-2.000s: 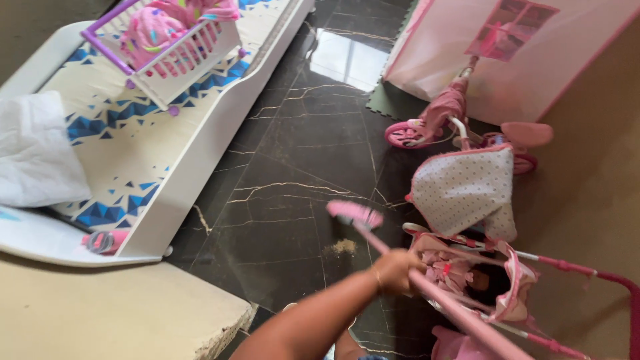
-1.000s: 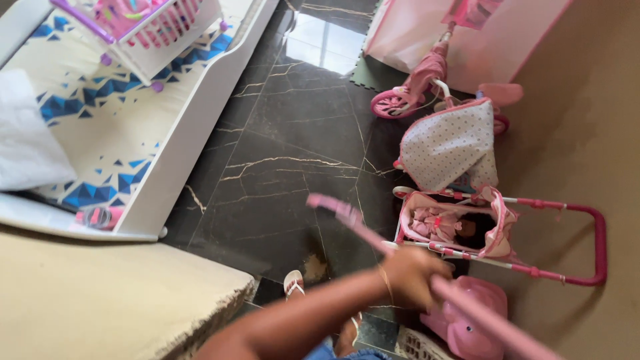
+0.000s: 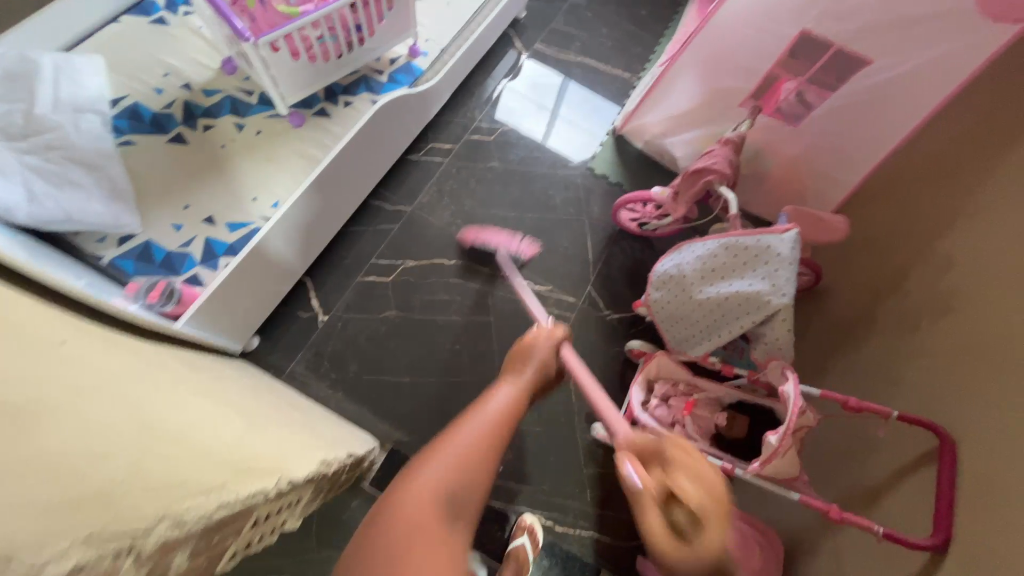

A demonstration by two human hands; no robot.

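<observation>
A pink broom [image 3: 592, 384] slants across the middle of the view, its pink head [image 3: 500, 242] over the dark marbled floor tiles [image 3: 448, 336]. My left hand [image 3: 538, 360] is closed around the middle of the handle. Nearer the camera, my right hand [image 3: 680, 496] grips the upper part of the same handle; it is somewhat blurred. Motion blur hides whether the bristles touch the floor.
Left stands a low white bed [image 3: 344, 216] holding a white basket [image 3: 320, 56] and white cloth [image 3: 64, 144]. Right are a pink bicycle [image 3: 640, 213], a dotted doll stroller canopy [image 3: 720, 288], a doll stroller [image 3: 940, 480] with a doll [image 3: 696, 408], and a pink play tent [image 3: 720, 72]. A sandalled foot [image 3: 524, 544] shows below.
The broom head has moved away from my feet since one second ago. My right hand now shows on the upper handle. The pale debris seen on the floor two seconds ago is no longer visible.
</observation>
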